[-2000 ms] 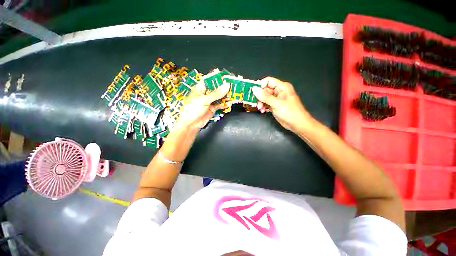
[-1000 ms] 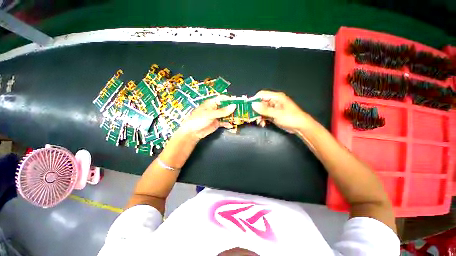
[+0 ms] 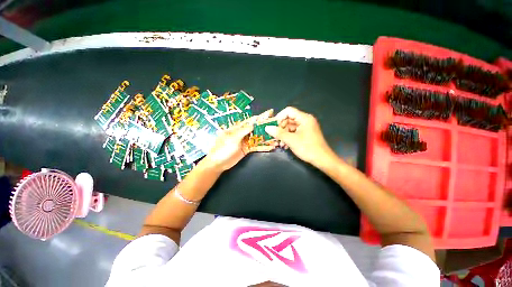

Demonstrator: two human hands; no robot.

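Note:
My left hand [image 3: 234, 142] holds a small green circuit board [image 3: 261, 131] with orange flex tails [image 3: 254, 143] over the dark bench. Its fingers lie behind and beneath the board. My right hand [image 3: 297, 134] pinches the board's right end between thumb and fingers. The fingers hide part of the board, and whether more than one board is held cannot be told. A loose board pile [image 3: 163, 126] of green, orange and white pieces lies to the left of my hands.
A red compartment tray [image 3: 379, 168] stands at the right, with dark boards [image 3: 418, 103] packed in its upper pockets. A pink fan [image 3: 49, 204] is at the lower left. A pale strip [image 3: 314, 51] edges the bench [image 3: 303, 190] at the back.
The board strip stretched between both hands earlier now shows as a shorter piece. My left hand has opened flatter beneath it, and my right hand has turned inward. The view has shifted slightly.

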